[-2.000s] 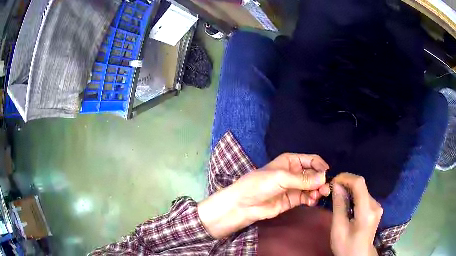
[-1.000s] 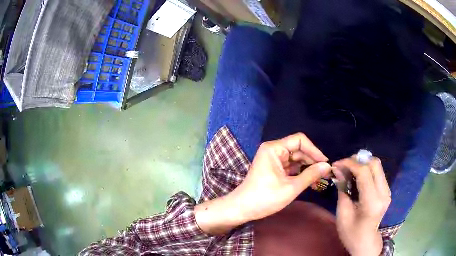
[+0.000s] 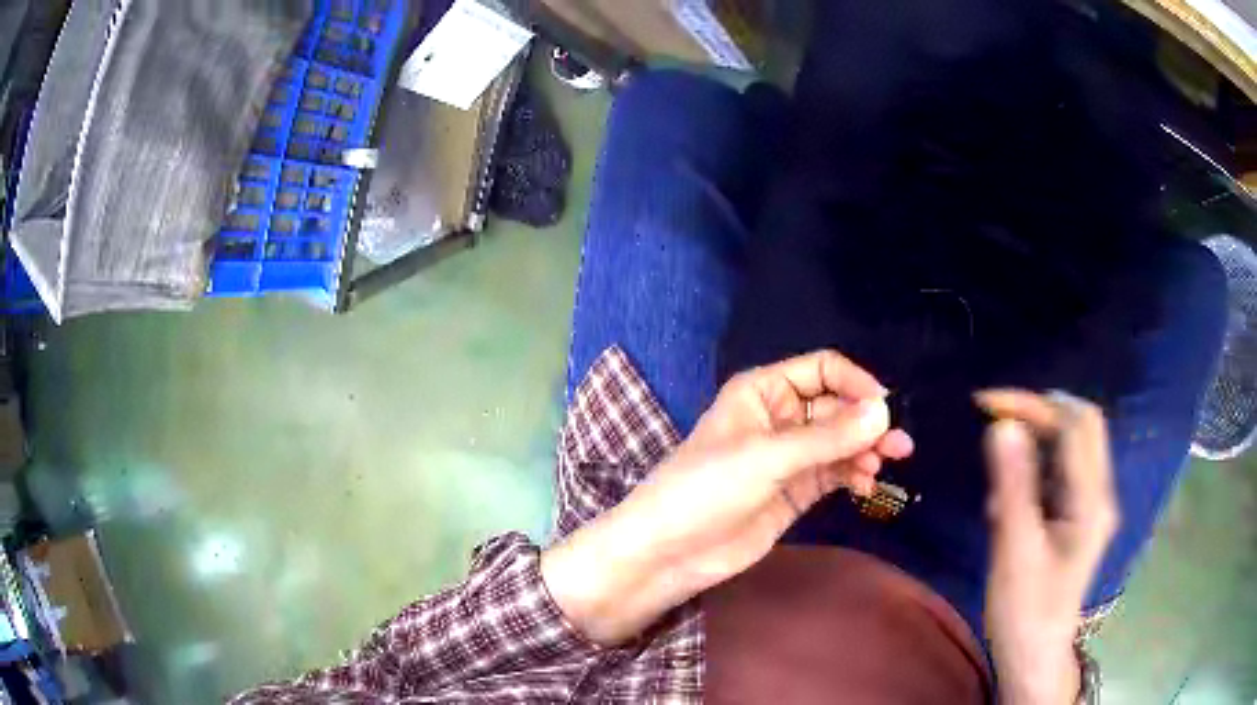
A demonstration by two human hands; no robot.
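Dark cloth [image 3: 896, 276] lies over my lap. My left hand [image 3: 731, 475] is pinched at the fingertips on a small black fabric piece [image 3: 899, 411], which merges with the cloth behind. A gold-yellow patterned patch [image 3: 882, 500] shows just below these fingers. My right hand [image 3: 1041, 551] is apart from it to the right, motion-blurred, with thumb and fingers curled. Whether it holds snips, a needle or thread cannot be told. A pale loose thread end [image 3: 969, 317] lies on the cloth above the hands.
At left, grey fabric [image 3: 166, 152] drapes beside a blue crate [image 3: 297, 179] and a shelf with a white paper [image 3: 466, 53]. A table edge [image 3: 1213, 41] curves at top right. A round mesh object [image 3: 1224, 351] stands right of my knee. A cardboard box [image 3: 80, 592] is at lower left.
My right hand was at the left fingertips and has moved away to the right. The left hand stays pinched. The gold-yellow patch, partly covered one second ago, shows more clearly below it.
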